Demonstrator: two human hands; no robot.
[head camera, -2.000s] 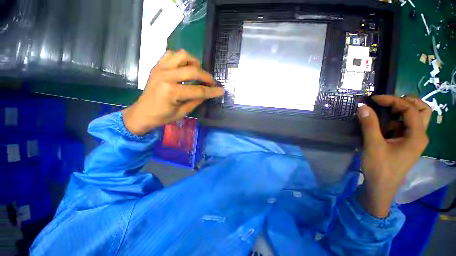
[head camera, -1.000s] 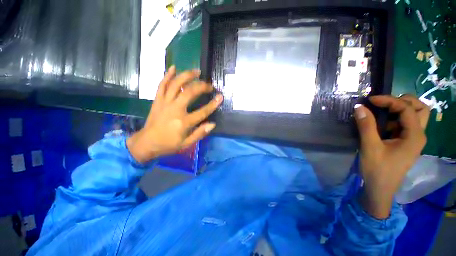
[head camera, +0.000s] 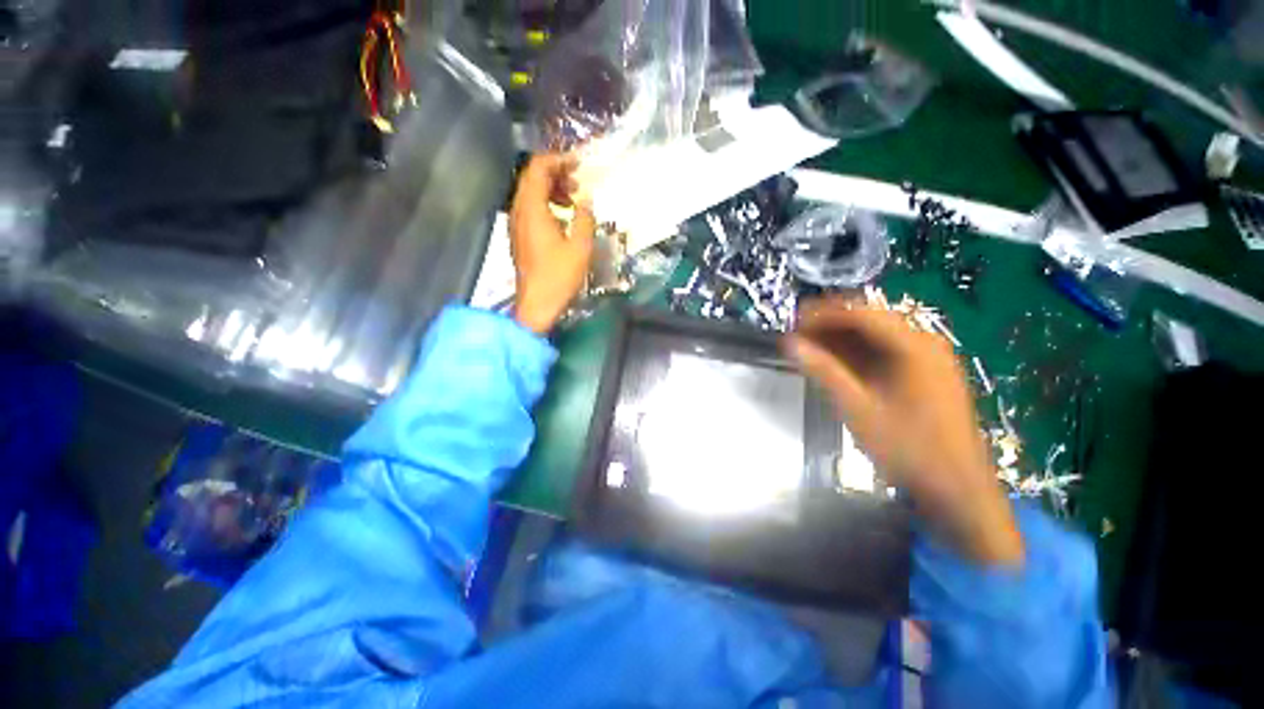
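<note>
The open tablet housing in its black frame (head camera: 749, 565) lies at the bench's front edge, against the blue smock. A shiny silver battery pack (head camera: 724, 436) fills its middle; the mainboard at its right is mostly hidden by my right hand. My left hand (head camera: 552, 238) is beyond the frame's far left corner, fingertips at a crinkled clear plastic bag (head camera: 631, 104) and white paper; whether it holds something cannot be told. My right hand (head camera: 887, 402) is blurred over the frame's far right part, fingers curled; its fingertips are unclear.
Heaps of small black-and-white parts (head camera: 744, 256) lie beyond the frame, with white strips (head camera: 1019, 464) at right. A blue-handled tool (head camera: 1085, 295) and a black device (head camera: 1116, 166) lie farther right. Plastic-covered sheets (head camera: 291, 263) fill the left. A blue bin (head camera: 229, 499) stands below the edge.
The view has shifted to show more of the far bench. My left hand has left the frame's left edge and reached to the bag. My right hand has moved from the near right corner to the far side.
</note>
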